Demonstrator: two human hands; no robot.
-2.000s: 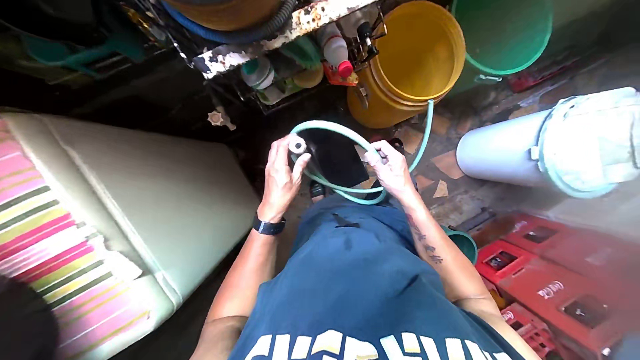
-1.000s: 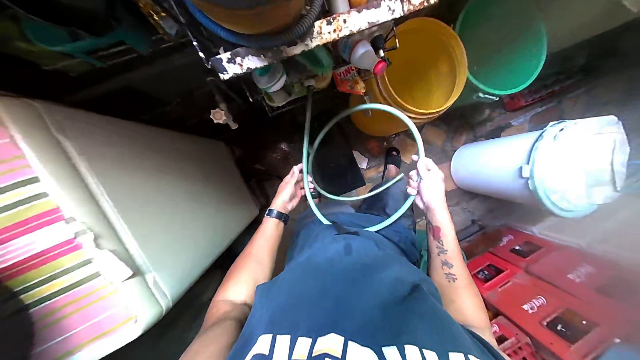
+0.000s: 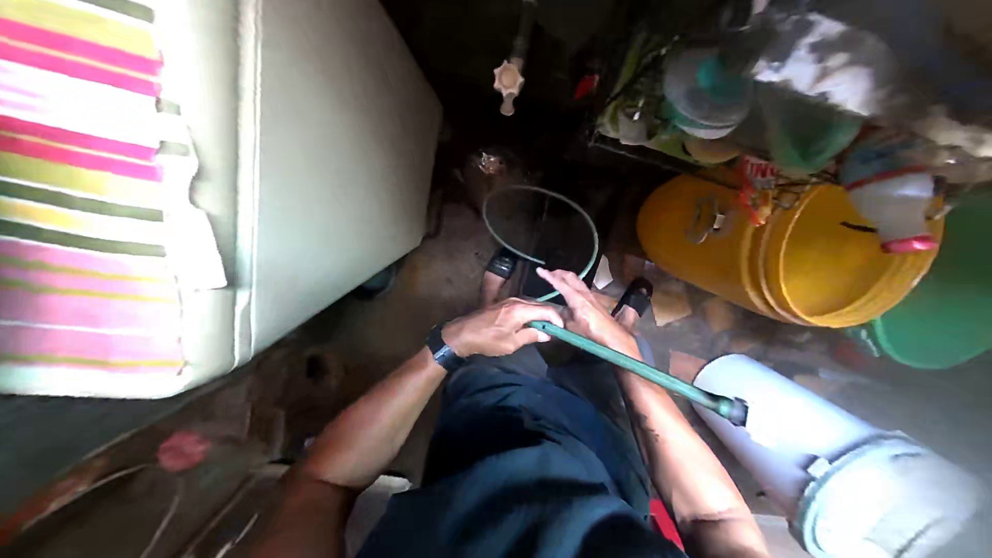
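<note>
A green hose (image 3: 620, 356) runs from between my hands down to the right, over my right forearm, and ends in a dark fitting near the grey bin. My left hand (image 3: 504, 327), below a dark wristband, has its fingers closed on the hose. My right hand (image 3: 583, 310) lies against the left one at the hose, its fingers stretched; whether it grips is hard to tell. Beyond the hands a thin loop of the hose (image 3: 595, 232) hangs over the dark floor between my feet.
A pale appliance (image 3: 341, 155) with a striped cloth (image 3: 85, 232) stands at left. A tap (image 3: 508, 79) is ahead. At right are a yellow bucket (image 3: 845, 256), a green bucket (image 3: 938, 310), a lidded grey bin (image 3: 790, 434) and a cluttered shelf (image 3: 659, 147).
My hands, apart on the coiled hose one second ago, are now together. A hose length with its end fitting now lies across my right forearm. The view has turned.
</note>
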